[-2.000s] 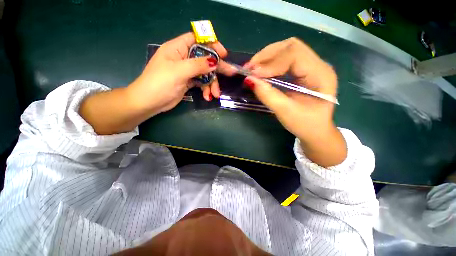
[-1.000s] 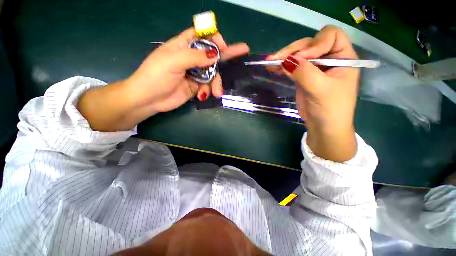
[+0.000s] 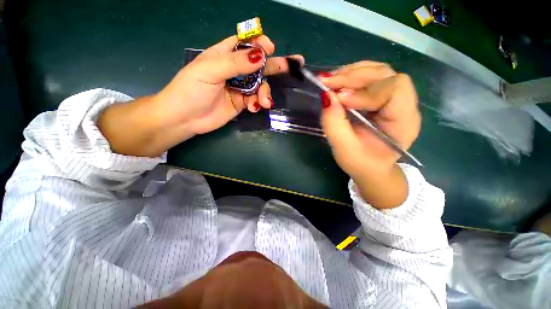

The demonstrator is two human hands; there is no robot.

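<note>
My left hand [image 3: 205, 87] holds a smartwatch housing [image 3: 246, 79], a dark rounded case with a shiny rim, its thumb over the case. A yellow-edged battery [image 3: 249, 28] stands out beyond the case, above the fingers. My right hand [image 3: 371, 121] holds slim silver tweezers [image 3: 380, 134], slanting down to the right. A small black piece [image 3: 295, 69] is at the tweezer tips, against my left index fingertip. Black sheets [image 3: 308, 107] with a bright glossy strip [image 3: 280, 122] lie under the hands, partly hidden.
A crumpled clear film [image 3: 489, 114] lies right of my right hand. A pale rail [image 3: 399, 39] curves along the far side. Beyond it are another battery [image 3: 423, 15] and a dark watch unit [image 3: 440, 14]. Another person's white sleeve [image 3: 489, 259] shows at lower right.
The tweezers have come left from over the sheets to my left index fingertip, now with a black piece at the tips. The watch units beyond the rail have shifted left.
</note>
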